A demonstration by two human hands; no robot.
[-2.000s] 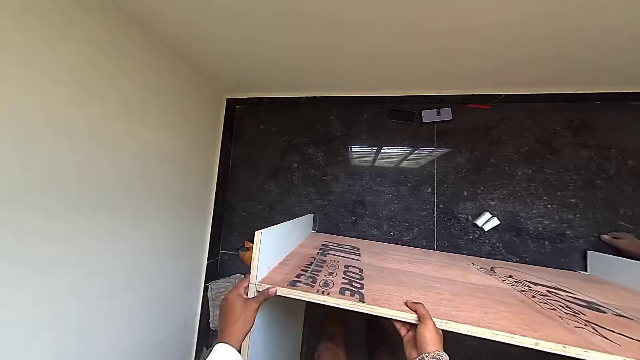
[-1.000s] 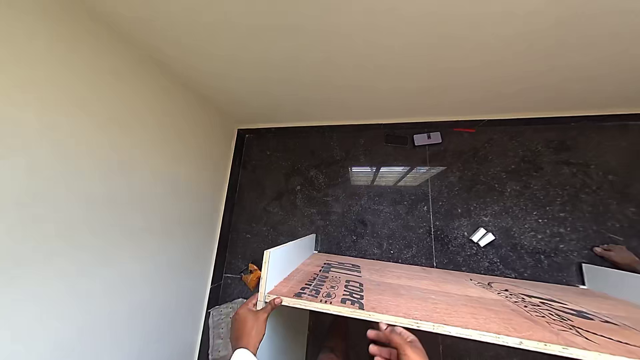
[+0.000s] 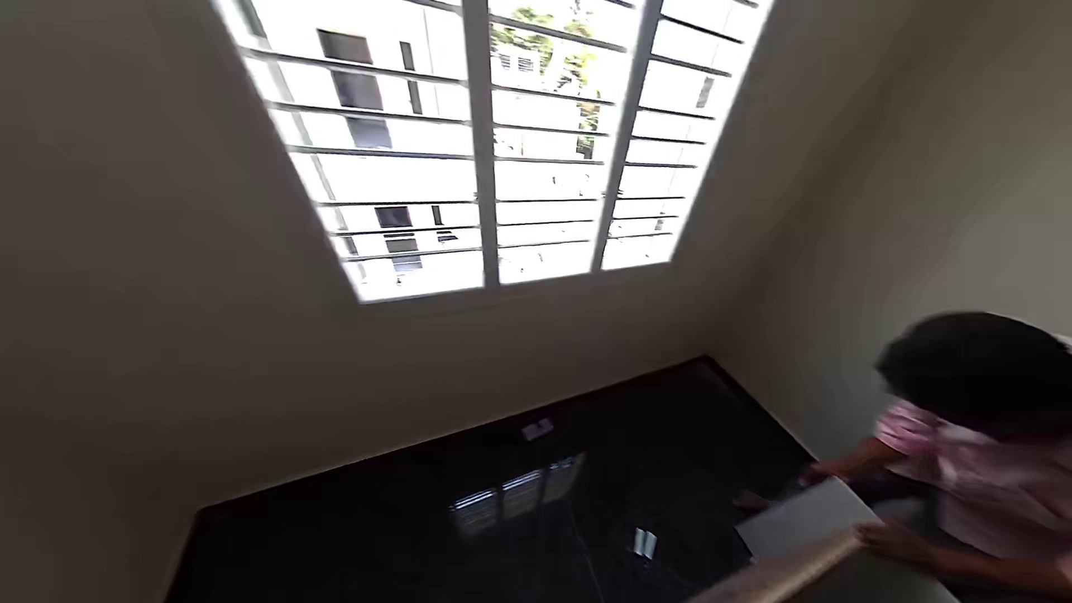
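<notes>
Neither my left hand nor my right hand shows now. At the lower right, the far end of the plywood panel (image 3: pixel 783 574) enters the view, blurred, with a white-faced end board (image 3: pixel 808 519) joined to it. A co-worker in a pink shirt (image 3: pixel 984 469) bends over this end. One of the co-worker's hands (image 3: pixel 892 540) is on the corner where panel and end board meet; the other (image 3: pixel 816 473) is by the board's far corner. The near part of the panel is out of frame.
A barred window (image 3: pixel 544 151) fills the upper middle of the wall. On the dark polished floor (image 3: pixel 352 536) lie a phone-like object (image 3: pixel 538 429) near the wall and small white pieces (image 3: pixel 645 543). Walls meet in a corner behind the co-worker.
The view has swung up and to the right, bringing in the window and the co-worker. Both my hands, seen earlier at the panel's near edge, have left the frame.
</notes>
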